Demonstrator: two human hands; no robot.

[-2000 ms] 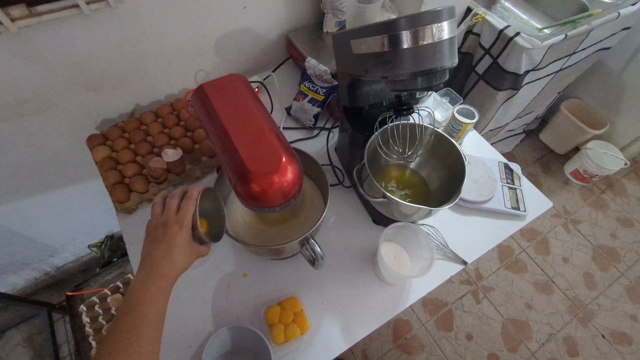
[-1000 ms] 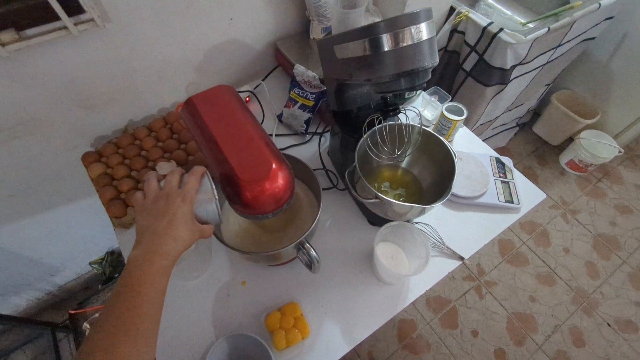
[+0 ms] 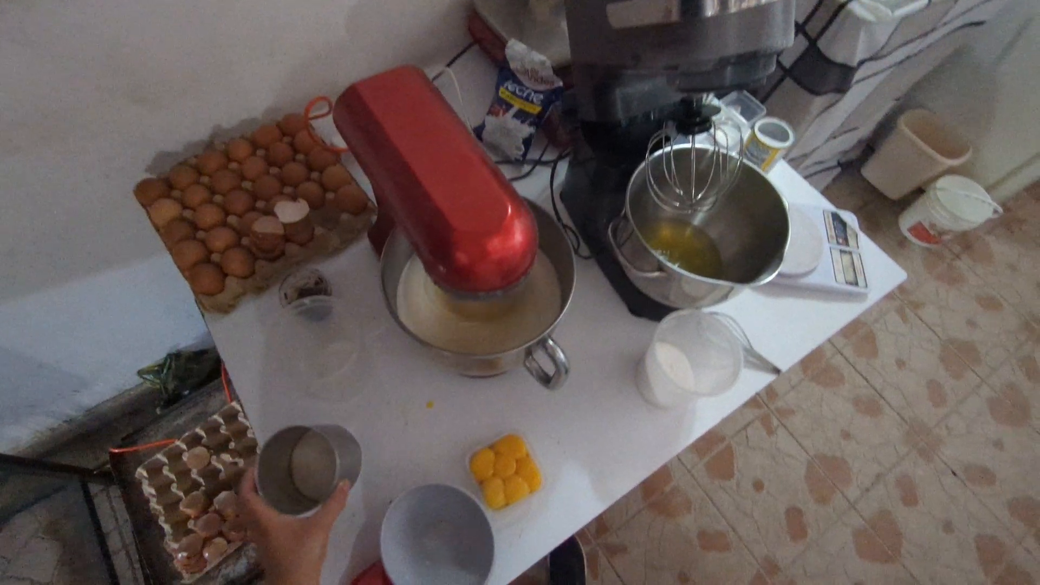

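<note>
My left hand [image 3: 292, 528] grips a small metal cup [image 3: 307, 470], tilted so its inside shows, at the table's lower left. Beside it stands a grey-white bowl [image 3: 437, 536]. A clear container of egg yolks [image 3: 504, 471] lies to the right. Farther back, a red stand mixer [image 3: 439, 179] has its head lowered over a steel bowl [image 3: 477, 366] of pale batter. The dark stand mixer [image 3: 674, 65] is raised, its wire whisk [image 3: 693, 166] above a steel bowl [image 3: 751, 219] with egg whites. My right hand is out of view.
An egg carton [image 3: 244, 203] with whole eggs and shells is at back left, near a clear lid [image 3: 325, 357]. A plastic tub of white powder [image 3: 691, 361], a hand whisk [image 3: 756, 353] and a kitchen scale [image 3: 825, 248] stand right. A second carton [image 3: 195, 487] with shells sits below left.
My left hand has moved from beside the red mixer's bowl toward the table's near left edge, still holding the metal cup. The yolk seen in the cup two seconds ago no longer shows.
</note>
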